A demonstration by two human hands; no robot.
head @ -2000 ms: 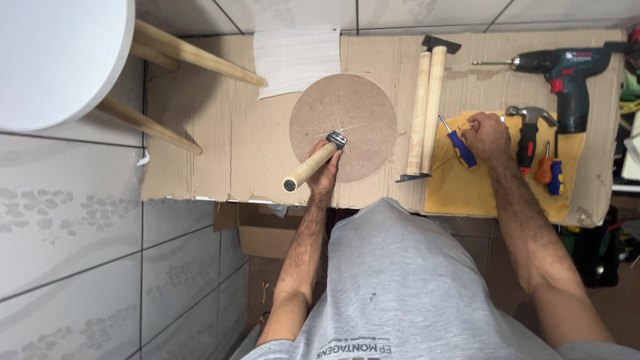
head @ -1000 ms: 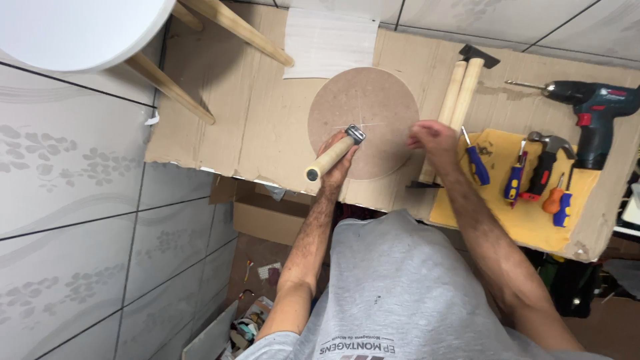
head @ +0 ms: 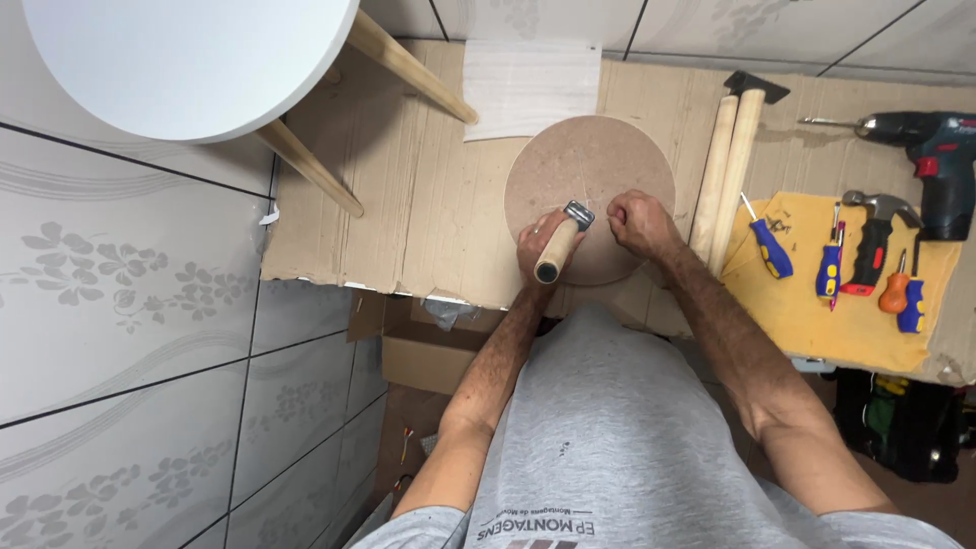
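Observation:
My left hand (head: 534, 248) grips a wooden leg (head: 559, 250) with a dark metal bracket (head: 579, 216) at its upper end, tilted over the round fibreboard disc (head: 602, 152). Pencil lines cross near the middle of the disc. My right hand (head: 639, 221) is over the disc's right half, fingers curled together; whether something small is between them is too hidden to tell. To its right two more wooden legs (head: 738, 168) lie side by side, with a black bracket (head: 756, 86) at the far end.
Screwdrivers (head: 772, 248), a claw hammer (head: 869, 244) and small screws (head: 778, 223) lie on a yellow cloth (head: 801, 328). Beyond them is a cordless drill (head: 938, 168). A round white stool (head: 191, 61) with wooden legs stands at left. White foam sheet (head: 530, 91) lies by the tiled wall.
My right hand has moved left, from the small screws on the yellow cloth to over the disc. My left hand still holds the wooden leg there. The view has shifted.

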